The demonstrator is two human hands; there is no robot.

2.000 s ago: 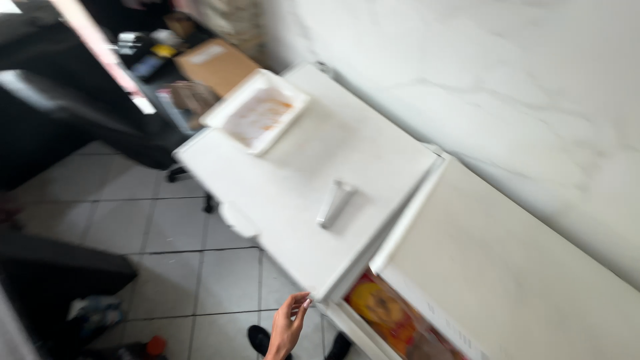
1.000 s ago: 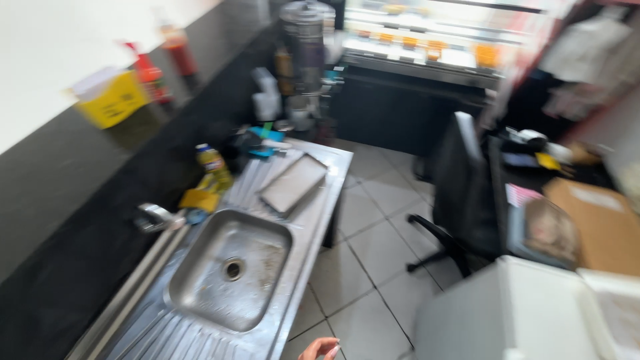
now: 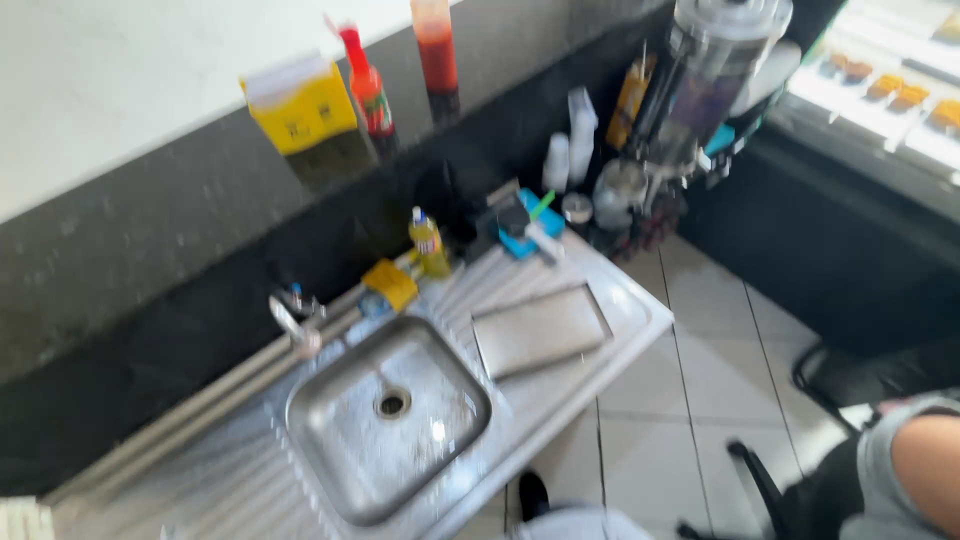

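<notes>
Neither my left hand nor my right hand is in view. At the lower right edge a bare arm with a grey sleeve (image 3: 874,461) shows, its hand out of frame. Below me lies a stainless steel sink basin (image 3: 375,465) with a drain (image 3: 392,403) in its floor. A shallow metal tray (image 3: 540,334) rests on the drainboard to its right. Behind the basin stand a chrome faucet (image 3: 296,326), a yellow cloth (image 3: 390,283) and a bottle of yellow liquid (image 3: 429,244). A blue item (image 3: 517,244) with dark and white things on it lies at the far corner.
On the dark ledge stand a yellow box (image 3: 304,112), a red sauce bottle (image 3: 369,90) and a bottle of red liquid (image 3: 436,56). A clear cylindrical dispenser (image 3: 705,82) is at the back. A lit display case (image 3: 877,105), black chair base (image 3: 757,472) and tiled floor (image 3: 645,442) are right.
The view has swung from the white surface to the sink. The hand seen at the bottom in both earlier frames is out of view; a sleeved arm now shows at the right.
</notes>
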